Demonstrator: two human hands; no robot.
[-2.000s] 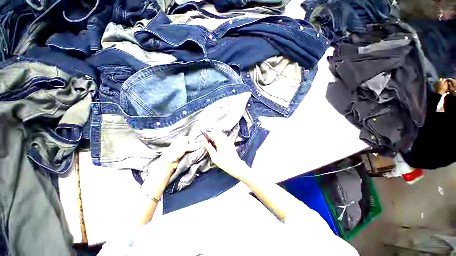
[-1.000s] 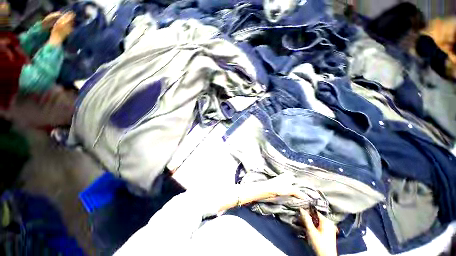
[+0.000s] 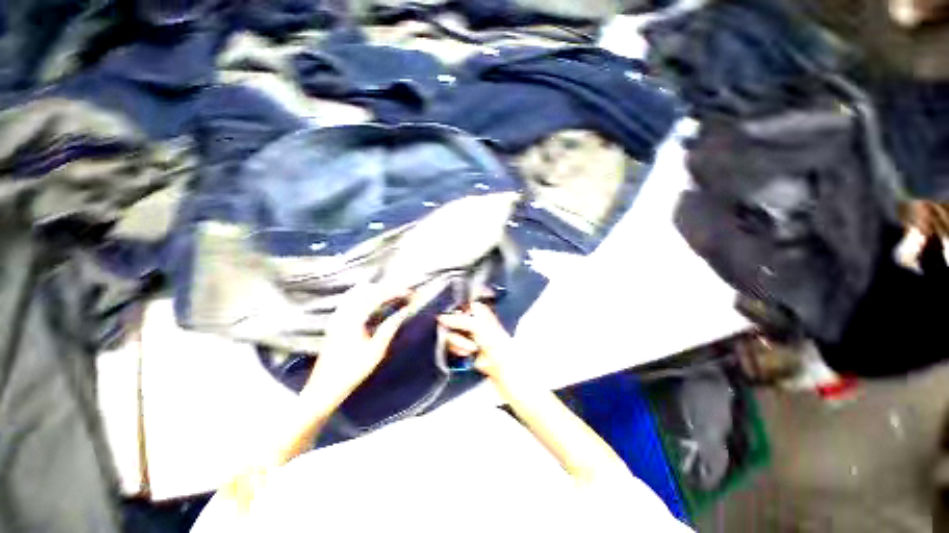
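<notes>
A denim garment (image 3: 302, 265) lies spread in front of me, its pale grey-beige reverse and a blue band with small bright dots showing. My left hand (image 3: 377, 325) holds the pale cloth near its lower edge, thumb and fingers around a fold. My right hand (image 3: 470, 335) is closed on a narrow edge of the garment just to the right. A dark navy panel (image 3: 408, 359) shows between and below the hands. A small blue spot shows by my right fingers; I cannot tell what it is. The picture is blurred.
A denim pile (image 3: 562, 89) lies behind the garment, with grey-green cloth (image 3: 47, 364) at the left. A charcoal heap (image 3: 780, 208) lies on the white table (image 3: 635, 281) at the right. Blue (image 3: 624, 437) and green (image 3: 758, 458) crates stand below. Another person's hand (image 3: 921, 234) shows far right.
The view has swung left and back right. My hands have moved slightly apart, and the dark navy panel now shows between them where pale creased cloth was bunched.
</notes>
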